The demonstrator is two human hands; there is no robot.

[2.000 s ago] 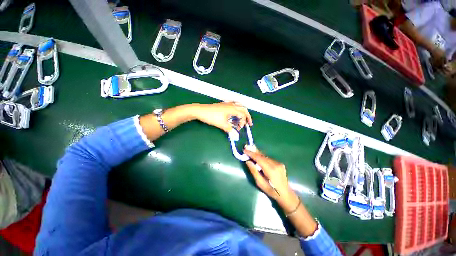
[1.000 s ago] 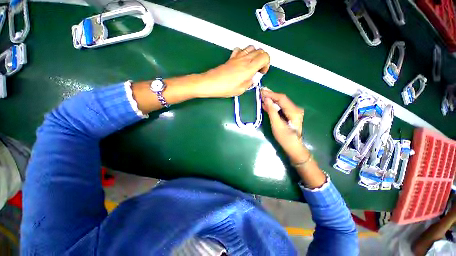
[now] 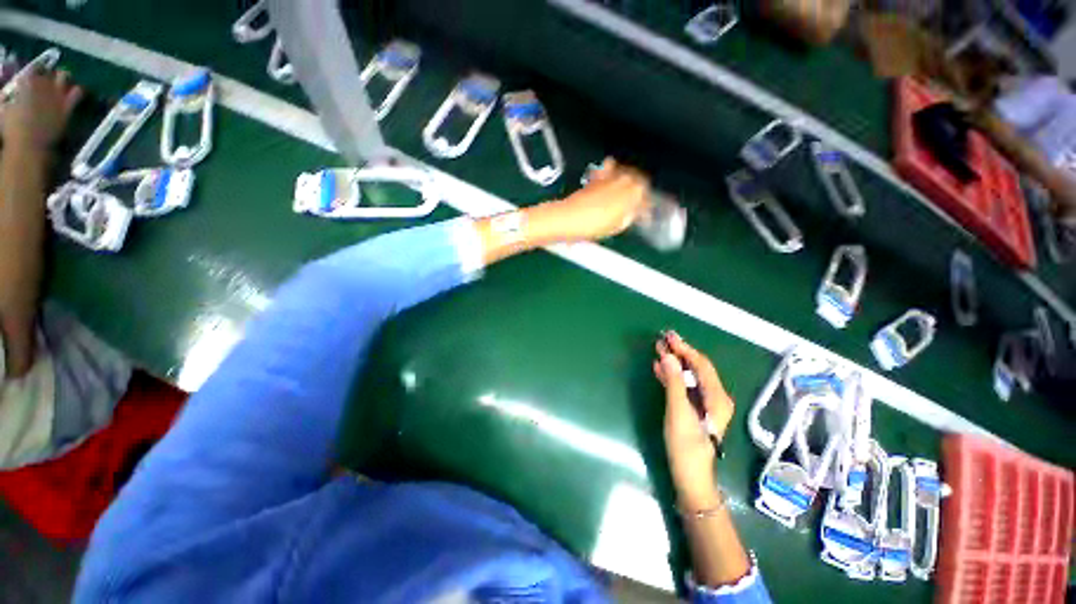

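My left hand (image 3: 608,203) is over the dark green belt, past the white strip. A blurred white-grey loop-shaped unit (image 3: 663,222) shows at its right side and appears held. The fingers hide part of the grip. My right hand (image 3: 696,407) is low over the near green bench surface, with no unit in it. Its fingers are closed around a slim hand tool (image 3: 713,434), of which a dark thin end and a pale part show.
A unit pile (image 3: 814,448) lies at right beside the red tray (image 3: 1003,519). A single unit (image 3: 384,192) lies by the grey post (image 3: 330,77). More units lie on the belt and far left. Another person's arm (image 3: 21,236) is at left. The white strip (image 3: 696,302) crosses diagonally.
My left hand has moved away from my right, across the white strip over the belt. The unit between my hands has left the near surface. My right hand still has the tool.
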